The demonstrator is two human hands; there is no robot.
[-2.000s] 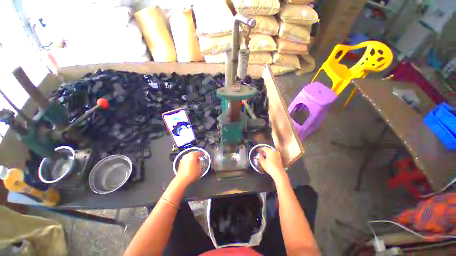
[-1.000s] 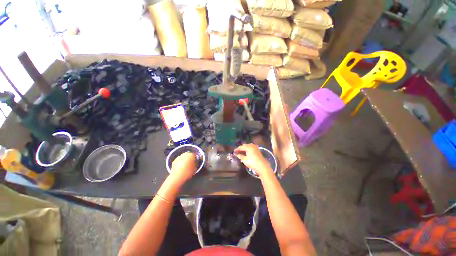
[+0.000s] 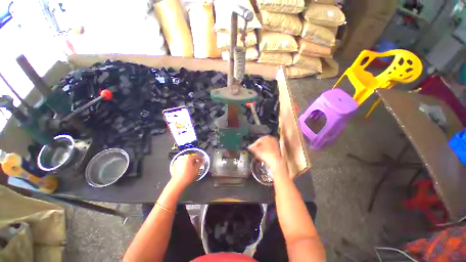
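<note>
The green hand press point(image 3: 232, 135) stands between two round steel bowls, with its long lever point(image 3: 232, 56) and spring rising above. A greyish metal fixture point(image 3: 222, 166) is at its foot. My left hand point(image 3: 188, 167) is in the left parts bowl point(image 3: 206, 176), fingers bent; what it holds is hidden. My right hand point(image 3: 264, 149) is raised just right of the press foot, above the right parts bowl point(image 3: 261, 176), fingers bent together; I cannot tell if a part is between them. Small bits lie in the right bowl.
Black parts point(image 3: 117, 97) are heaped across the table. A lit smartphone point(image 3: 180, 127) leans behind the left bowl. Steel bowls point(image 3: 107, 168) and idle presses point(image 3: 48, 115) are at left. A side board point(image 3: 291, 123) stands at right. A sack of black parts point(image 3: 232, 227) is below the edge.
My right hand has gone from the right bowl to the fixture, then back right and up above the bowl. My left hand stays in the left bowl. The view has shifted slightly.
</note>
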